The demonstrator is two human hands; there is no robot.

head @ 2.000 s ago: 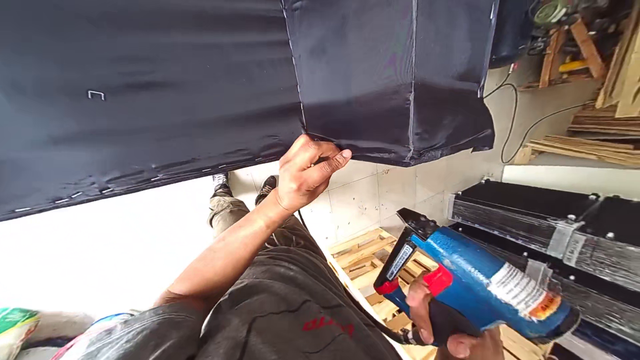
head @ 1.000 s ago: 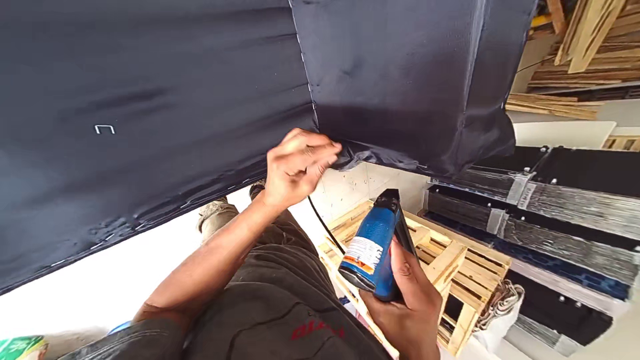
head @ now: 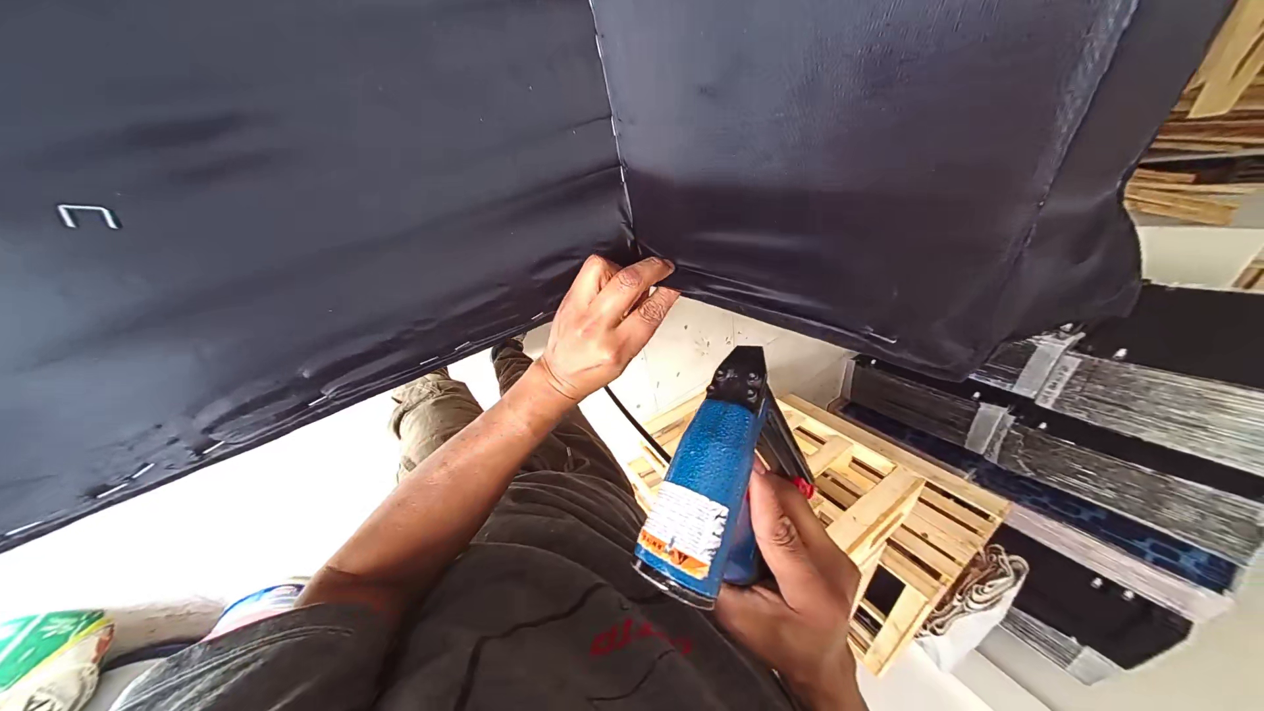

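Dark fabric (head: 326,197) covers a large piece, with staples along its lower edge and up a seam that meets that edge near the centre. My left hand (head: 607,321) pinches the fabric edge at the foot of this seam. A loose staple-shaped wire (head: 89,215) shows on the left panel. Below and to the right of my left hand, my right hand (head: 795,583) grips a blue pneumatic stapler (head: 706,474) by its handle. Its black nose points up, apart from the fabric. The palm side of my left hand is hidden.
A wooden pallet (head: 904,513) lies on the floor below the stapler. Wrapped black panels (head: 1106,415) are stacked at the right, near wood strips (head: 1195,193). A dark hose (head: 637,425) runs behind the stapler. A green and white bag (head: 49,642) sits at the lower left.
My right hand has brought the stapler from the lower right closer to my left hand, turning its nose upward. My left hand stays at the fabric edge near the seam. The view has shifted.
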